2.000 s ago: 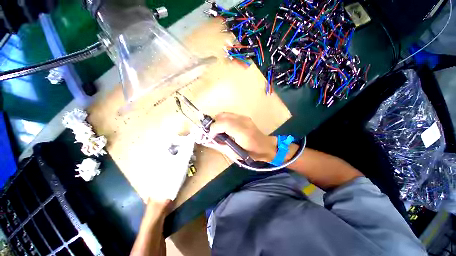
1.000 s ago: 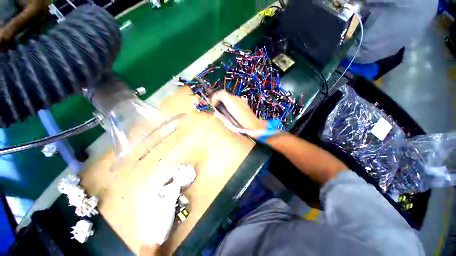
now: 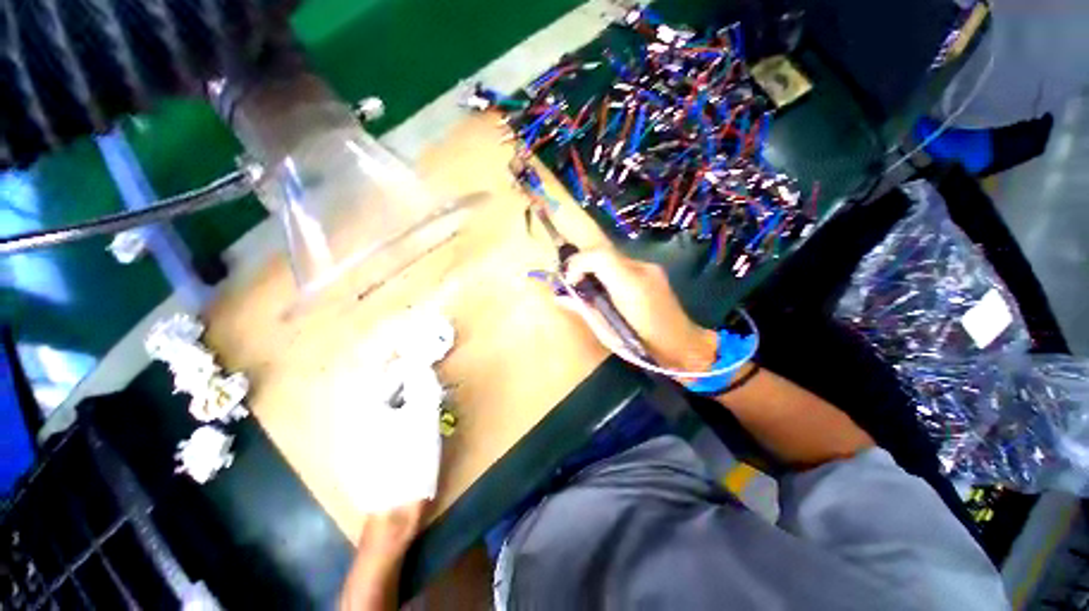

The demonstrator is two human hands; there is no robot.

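Observation:
My left hand (image 3: 400, 454), in a white glove, is on the tan board (image 3: 490, 287) and holds a white part (image 3: 424, 340); glove and part merge. A small yellow-green and dark piece (image 3: 448, 421) shows beside the glove. My right hand (image 3: 645, 304) is bare, with a blue wrist strap (image 3: 728, 362). It holds the dark soldering iron (image 3: 611, 316), with the slim tip towards the upper left. A short blue and red lead (image 3: 547, 278) shows at its fingers; how it is held is unclear. The wire lead heap (image 3: 681, 143) lies beyond this hand.
A clear fume hood (image 3: 346, 221) with its ribbed hose (image 3: 131, 66) and shiny support arm (image 3: 131, 223) stands over the board. White parts (image 3: 197, 370) stand at left, by a black divided tray (image 3: 102, 537). A yellowish pad (image 3: 782, 80) and bagged leads (image 3: 937, 322) are at right.
The view has shifted. My right hand has drawn back from the heap's near edge over the board, and a short lead now shows at its fingers. My left hand still holds the white part.

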